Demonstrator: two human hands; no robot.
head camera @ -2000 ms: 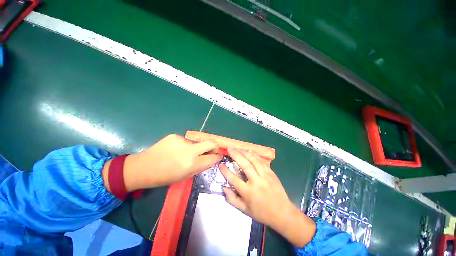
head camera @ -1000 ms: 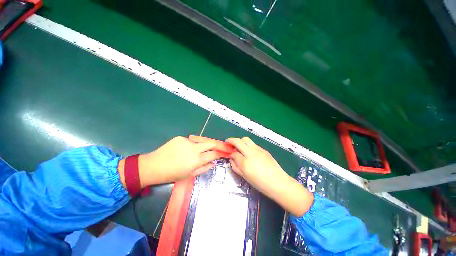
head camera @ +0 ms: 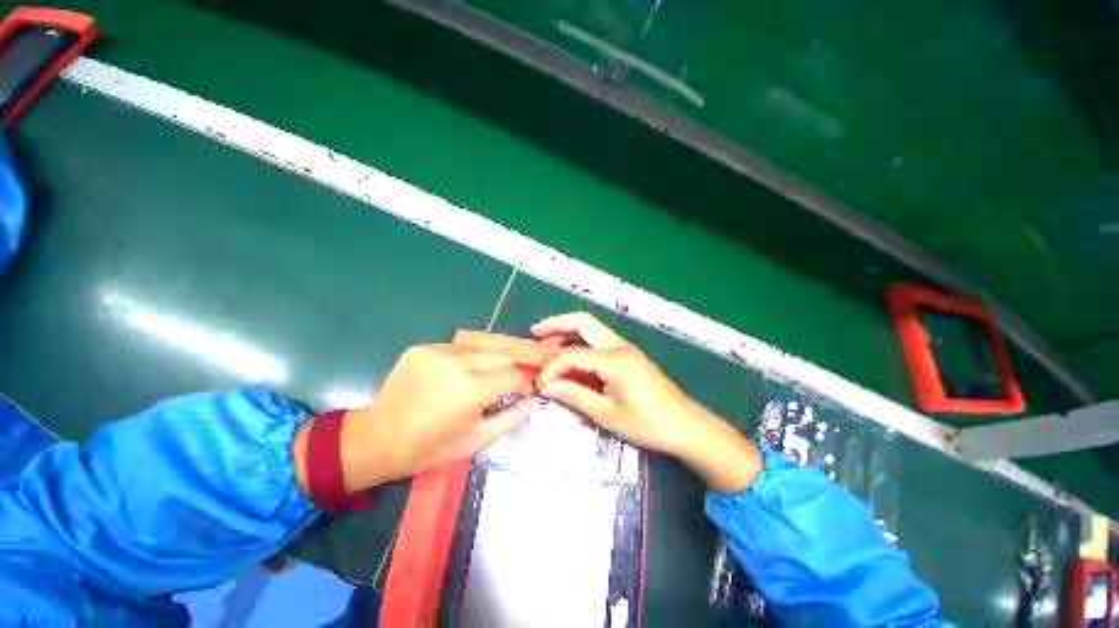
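Observation:
The tablet unit (head camera: 540, 540) lies back open in a red-orange frame (head camera: 423, 540), with a large silver battery and circuitry at its top end. My left hand (head camera: 442, 405), with a dark red wrist strap (head camera: 324, 460), is at the frame's top end with its fingertips at the circuitry. My right hand (head camera: 614, 383) meets it there, thumb and fingers bent together. The fingers hide whatever is between them, so I cannot tell if a small part is held.
Clear plastic with small white bits (head camera: 798, 429) lies right of the frame, partly under my right sleeve. A white edge strip (head camera: 417, 211) runs behind. Beyond it are framed tablets on the green belt, at right (head camera: 963, 356) and far left (head camera: 31, 55). A blue sleeve edge (head camera: 10, 202) shows at left.
My right hand's fingers have bent and shifted at the frame's top end, with the forefinger raised. My left hand stays beside them. The view has shifted slightly.

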